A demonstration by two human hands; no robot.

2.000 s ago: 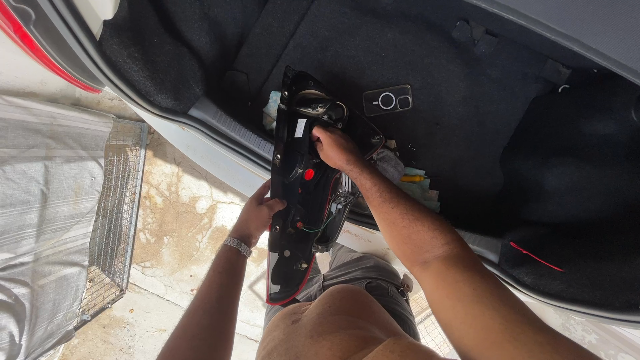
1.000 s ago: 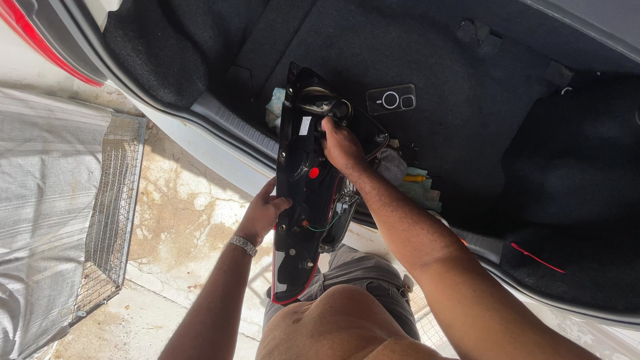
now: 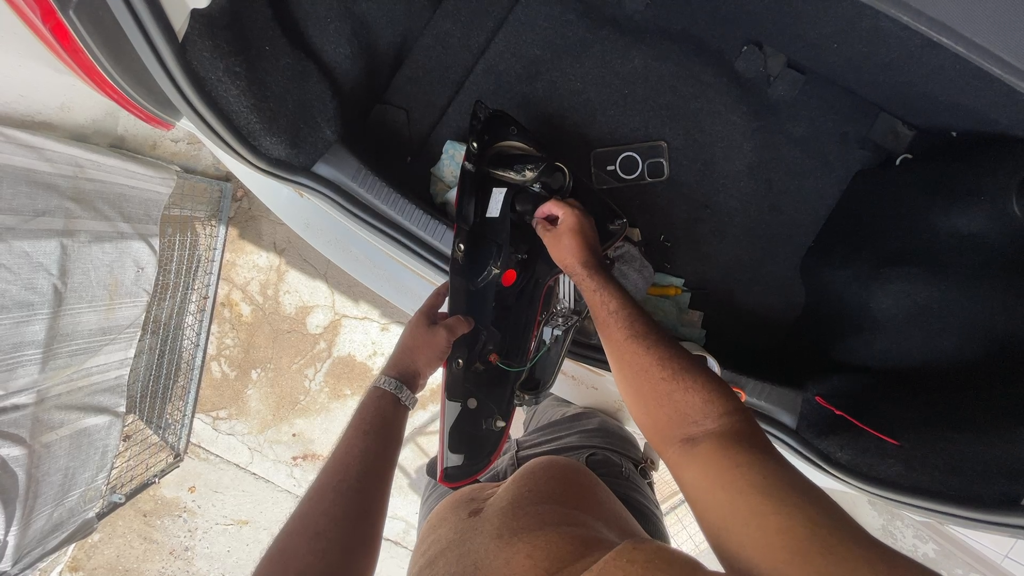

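Note:
A car tail light housing, its black back turned up and its rim red, lies lengthwise across the trunk sill against my body. My left hand grips its left edge, the thumb on the back face. My right hand is at the upper right part of the housing, thumb and forefinger pinched together near a round opening; whether something small is between them cannot be told. A green wire runs from an orange-brown socket toward a second black lamp part on the right.
On the dark trunk carpet lie a phone or clear phone case, a yellow-handled tool on a crumpled cloth, and a red cord. A ridged sill plate edges the trunk. A cloth-covered wire mesh cage stands at left.
My right hand has shifted slightly on the housing, and its fingertips now show pinched together. My left hand keeps its hold on the left edge.

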